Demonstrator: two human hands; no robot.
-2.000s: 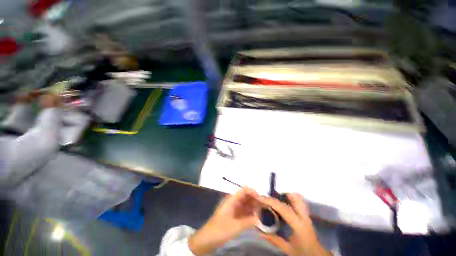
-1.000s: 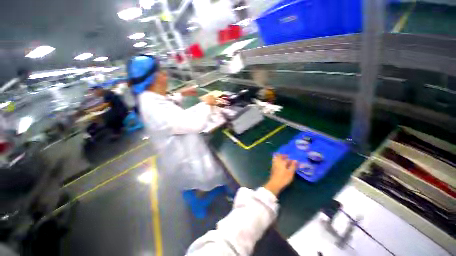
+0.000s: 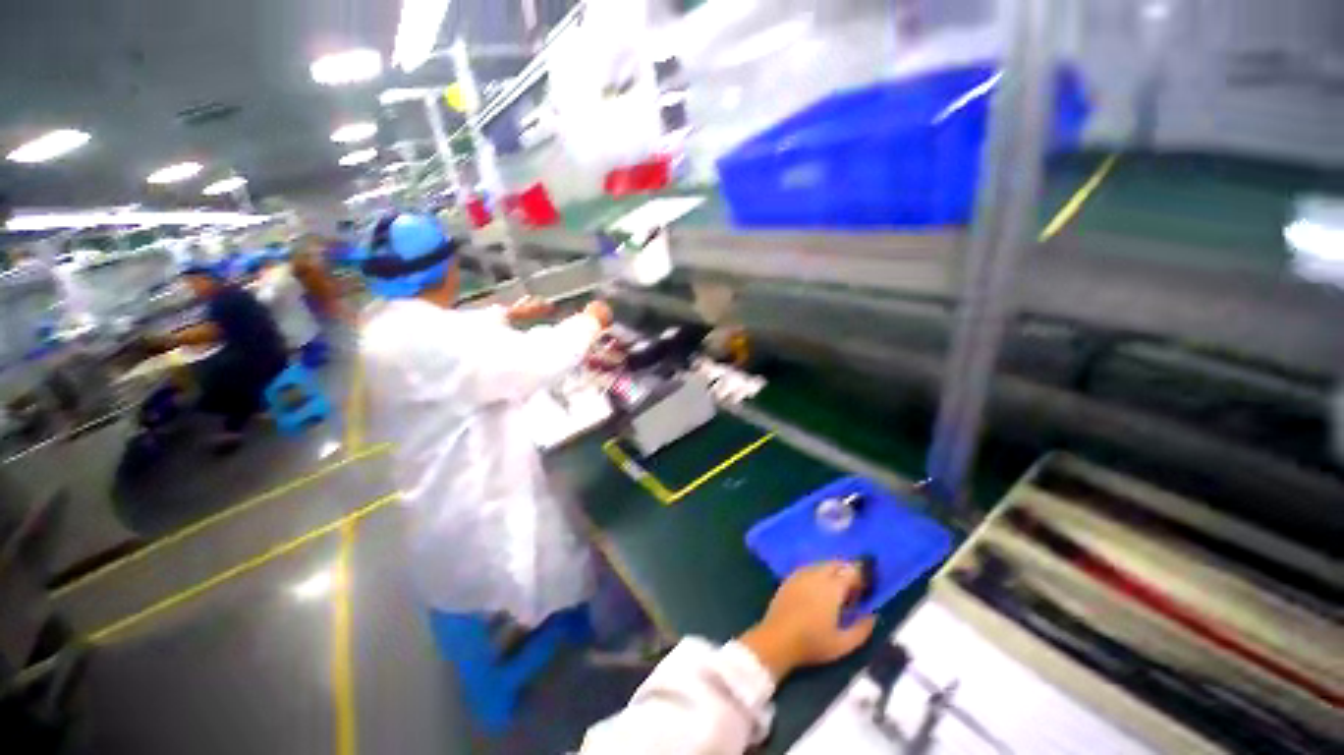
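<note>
My left hand (image 3: 814,617) reaches in from the bottom, over the near edge of the blue parts tray (image 3: 914,549) on the green bench. Its fingers are curled around a small dark roll (image 3: 864,577), blurred and partly hidden by the fingers. A pale tape ring (image 3: 836,513) lies farther back in the tray. At the bottom right, the white board (image 3: 1017,696) bears blurred dark metal clamps (image 3: 921,702) and a thin dark wire. My right hand is out of the picture.
The cream wire tray (image 3: 961,602) with black and red wires stands behind the board. A metal post (image 3: 991,280) rises behind the blue tray. A person in a white coat (image 3: 464,428) works at the neighbouring bench. A blue bin (image 3: 862,155) sits on the shelf above.
Two seconds ago both hands held a pale-cored ring over the board. The view has swung left, and my right hand has left it. My left hand has closed on a dark roll at the blue tray.
</note>
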